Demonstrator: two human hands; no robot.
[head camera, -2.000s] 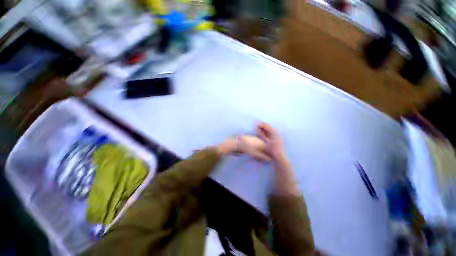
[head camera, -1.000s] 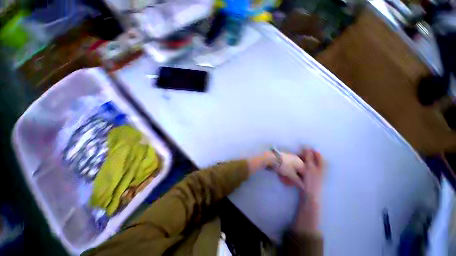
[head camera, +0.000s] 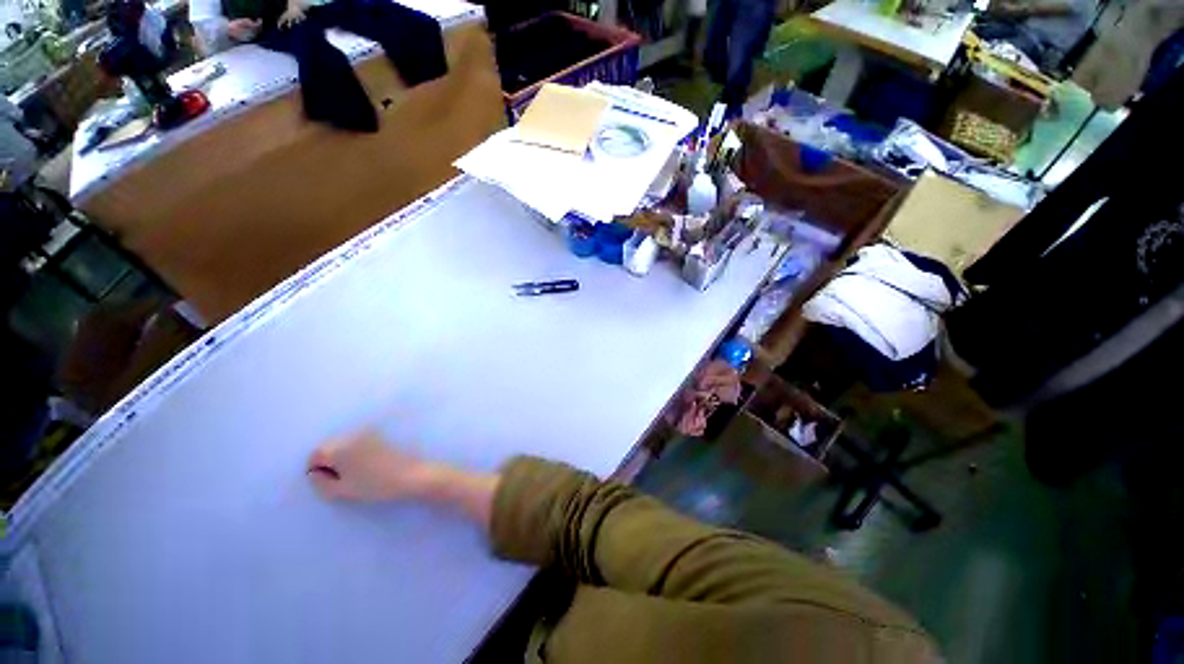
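My right hand rests over the pale table, its forearm in an olive-brown sleeve reaching in from the lower right. Its fingers look curled in and slightly blurred. A small dark spot shows at the fingers; I cannot tell whether it is shadow or an object. My left hand is not in view. Dark slim thread snips lie on the table, beyond my right hand and to its right, untouched.
Paper sheets with a tan card and a clear roll lie at the far end. A supply tray is at the right edge. A black jacket hangs right. Another person's hand shows beyond.
The view has swung right, away from the phone and garment bin to the papers and supplies. My hands were together before; now only my right hand shows.
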